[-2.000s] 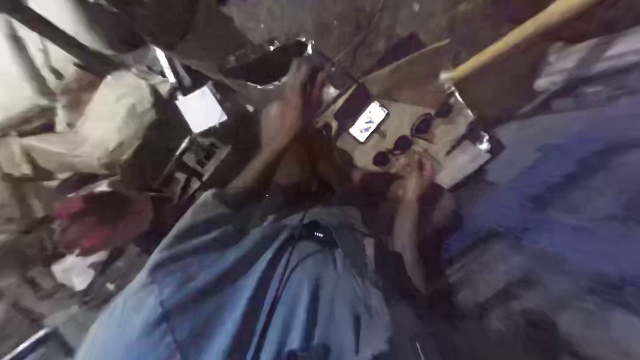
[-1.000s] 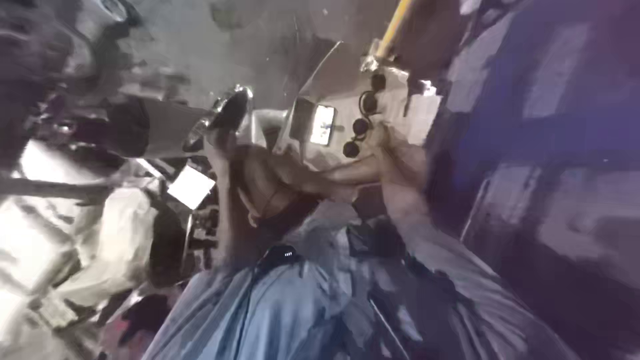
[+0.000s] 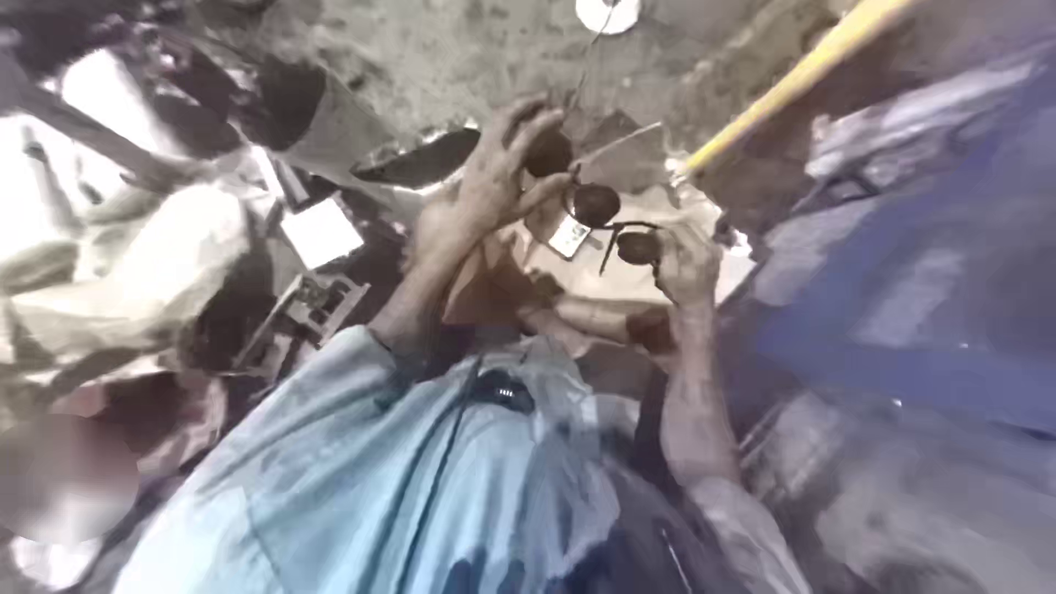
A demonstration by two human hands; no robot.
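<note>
My left hand is raised at the centre, its thumb and fingers curled round one dark round lens of what looks like a pair of sunglasses. Its other lens hangs to the right of my thumb. My right hand pinches a second dark-lensed piece with thin arms, at its right edge. Behind and below them lies a light sheet, apparently cardboard, with a lit phone on it. Blur hides how the lenses join.
A yellow pole slants in from the upper right. On the left are a white square, a metal frame-like object and pale sacks or cloth. Blue sheeting covers the right side. A white round object is at the top.
The dark lenses, lying on the light sheet a second ago, are now up in my hands. My left hand has come over beside my right. The view has turned.
</note>
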